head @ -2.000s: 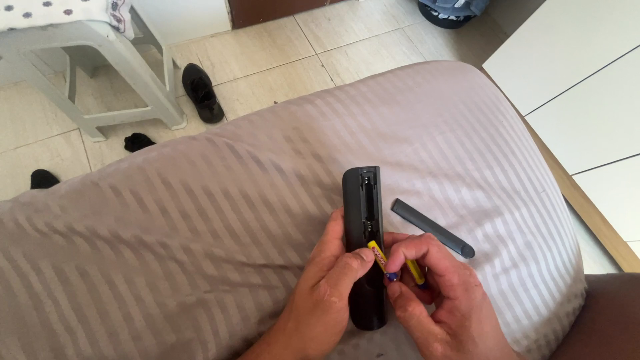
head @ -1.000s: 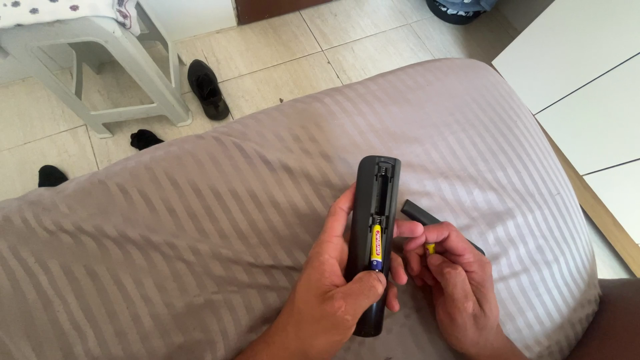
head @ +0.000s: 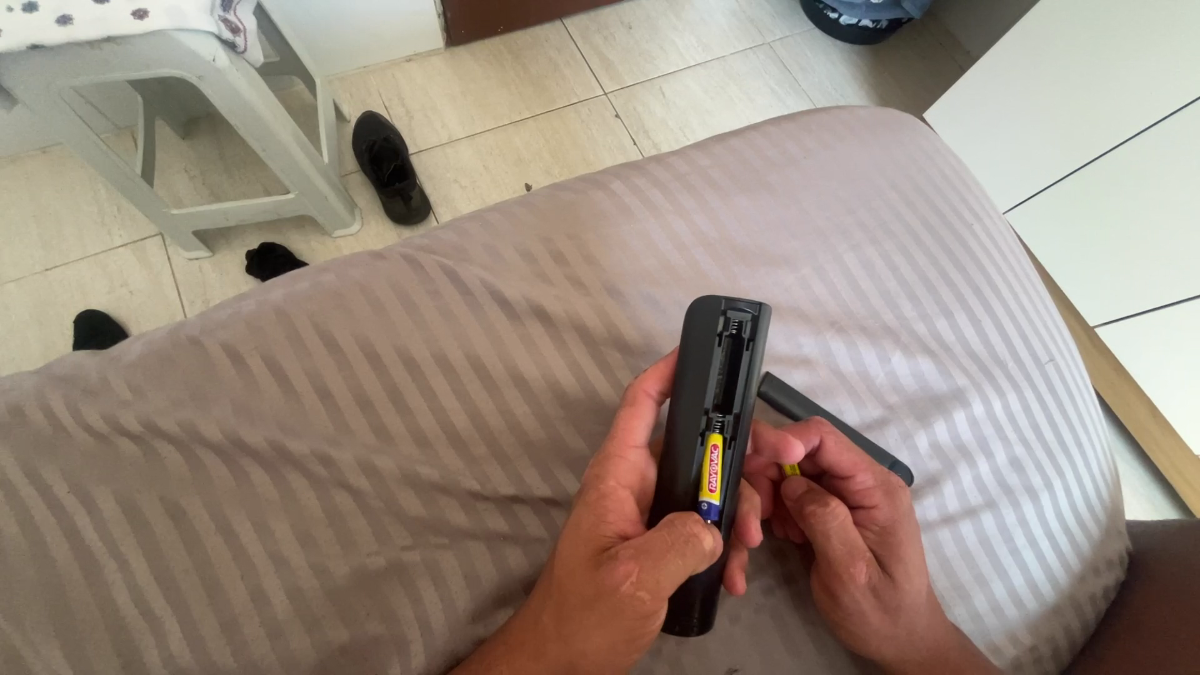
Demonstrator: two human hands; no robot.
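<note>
My left hand (head: 637,544) holds a black remote control (head: 698,375) with its back facing up and its battery compartment uncovered. A yellow and blue Rayovac battery (head: 712,473) lies in the lower part of the compartment, the left thumb at its blue end; the upper part, with a spring at its top, holds no battery. Just right of the remote, my right hand (head: 848,525) pinches a second yellow battery (head: 792,468), mostly hidden by the fingers. Behind that hand, the long dark battery cover (head: 834,427) rests on the striped bed sheet (head: 525,375), partly covered by the fingers.
At the upper left stands a grey plastic stool (head: 253,122) with a patterned cloth (head: 122,21) on it. A black shoe (head: 391,169) and black socks (head: 274,261) lie on the tiled floor (head: 525,103). White drawer fronts (head: 1106,122) run along the right, beyond the bed's edge.
The first battery, held over the remote between the fingers two seconds ago, now lies in the lower compartment under the left thumb. My right hand has moved off it, to the right, with the other battery.
</note>
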